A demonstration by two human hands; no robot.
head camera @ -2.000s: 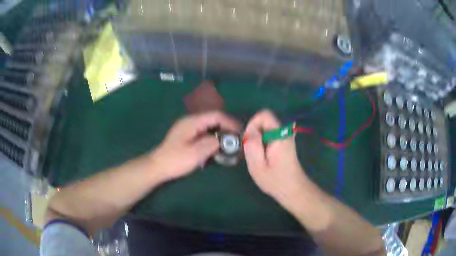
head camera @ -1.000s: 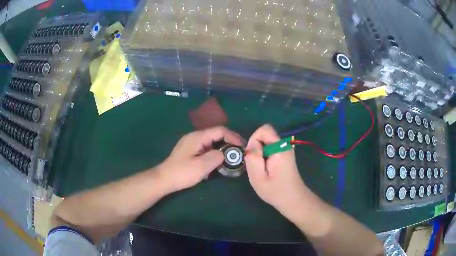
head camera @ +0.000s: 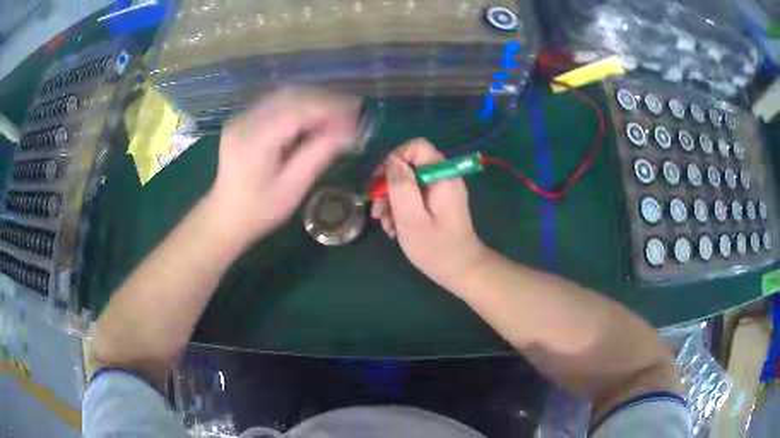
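The round metal test base [head camera: 334, 216] lies on the green mat with no driver on it. My left hand [head camera: 278, 150] is raised to the upper left of the base and blurred; a small dark round part, likely a speaker driver [head camera: 368, 127], shows at its fingertips. My right hand [head camera: 426, 205] holds the green test probe [head camera: 449, 169] just right of the base, its red front end pointing left at the base's rim. A red wire [head camera: 547, 193] runs from the probe's rear.
A tray stack [head camera: 342, 73] stands at the far side with one driver [head camera: 502, 18] on top. A driver tray [head camera: 637, 205] is at right, and dense driver trays [head camera: 38, 171] at left. Yellow paper [head camera: 152, 137] lies far left, a yellow strip [head camera: 588, 74] far right.
My left hand has lifted off the base, up and away, with the dark round part, uncovering the base. My right hand still holds the probe, now tilted. The camera view has shifted.
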